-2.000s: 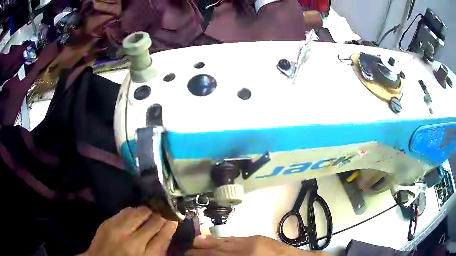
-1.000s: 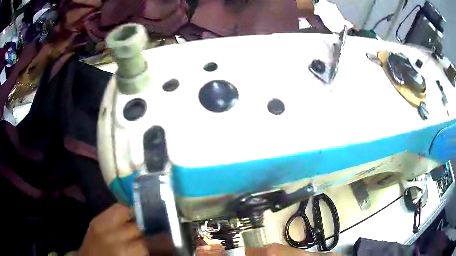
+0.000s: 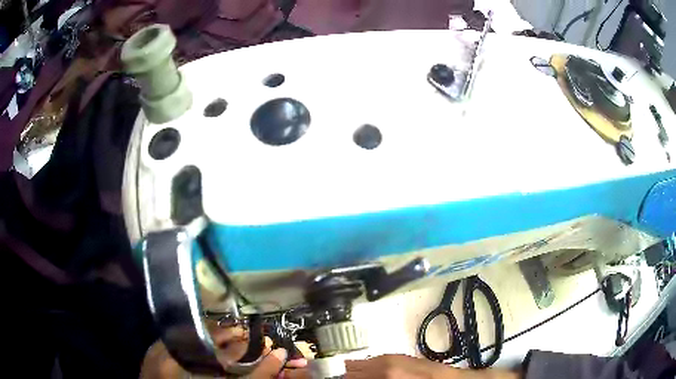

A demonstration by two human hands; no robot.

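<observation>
The white sewing machine head (image 3: pixel 445 170) with its blue stripe fills the middle. My left hand (image 3: pixel 174 363) is low at its left end, partly behind the shiny lever guard (image 3: pixel 174 296), with bent fingers at a small dark garment piece (image 3: pixel 256 339) near the foot area. My right hand (image 3: pixel 400 366) lies at the bottom edge, mostly cut off, its fingertips by the left hand's behind the pale tension knob (image 3: pixel 342 337). The needle and the right hand's hold are hidden. Black cloth with maroon strips (image 3: pixel 67 281) hangs left of the machine.
Black-handled shears (image 3: pixel 463 326) lie under the machine arm, with a flat metal tool (image 3: pixel 535 281) beside them. Small dark snips (image 3: pixel 621 311) lie further right. Maroon cloth (image 3: pixel 356 16) is piled behind the head. A pale green knob (image 3: pixel 157 74) stands on the head's left end.
The camera view has shifted and come closer to the machine head since the oldest frame. The hands now sit lower and are more hidden. The shears remain under the arm.
</observation>
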